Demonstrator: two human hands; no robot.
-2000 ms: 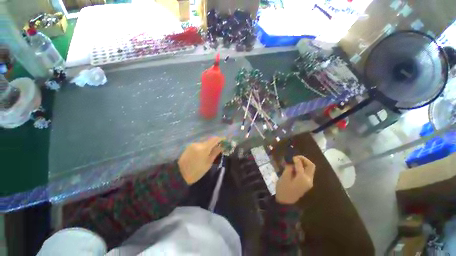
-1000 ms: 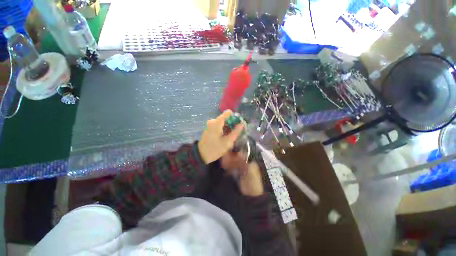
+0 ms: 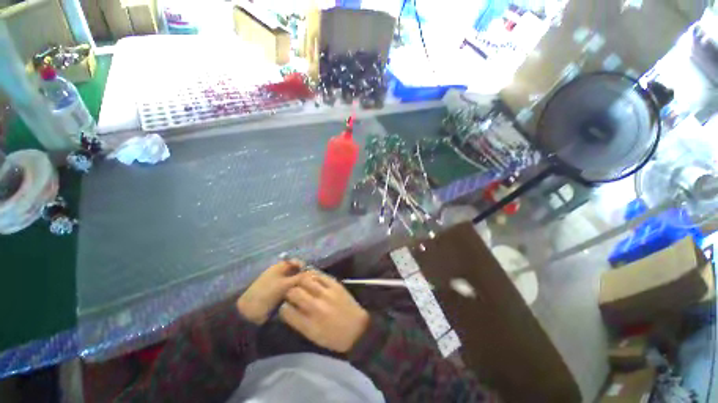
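Observation:
My left hand [image 3: 270, 290] and my right hand [image 3: 324, 309] are together over the bench's front edge, fingers touching. They hold a small circuit board [image 3: 293, 261], mostly hidden by the fingers. A white lead [image 3: 375, 282] runs from them to the right. A red glue bottle [image 3: 338, 170] is on the grey mat [image 3: 197, 197]. A heap of wired boards [image 3: 394, 169] with white leads lies right of the bottle, and another cluster [image 3: 490, 140] lies farther right.
A carton [image 3: 504, 315] with a white pad strip [image 3: 425, 301] is below the bench edge at right. A black fan [image 3: 600, 127] stands right. At the back are a white parts tray [image 3: 212, 109] and black components [image 3: 352, 77]. Crumpled tissue [image 3: 142, 149] and a ring-shaped reel [image 3: 25, 191] are left.
Both hands have moved down and left with the board, away from the bottle. The hands were apart two seconds ago and are now together. The camera view has shifted.

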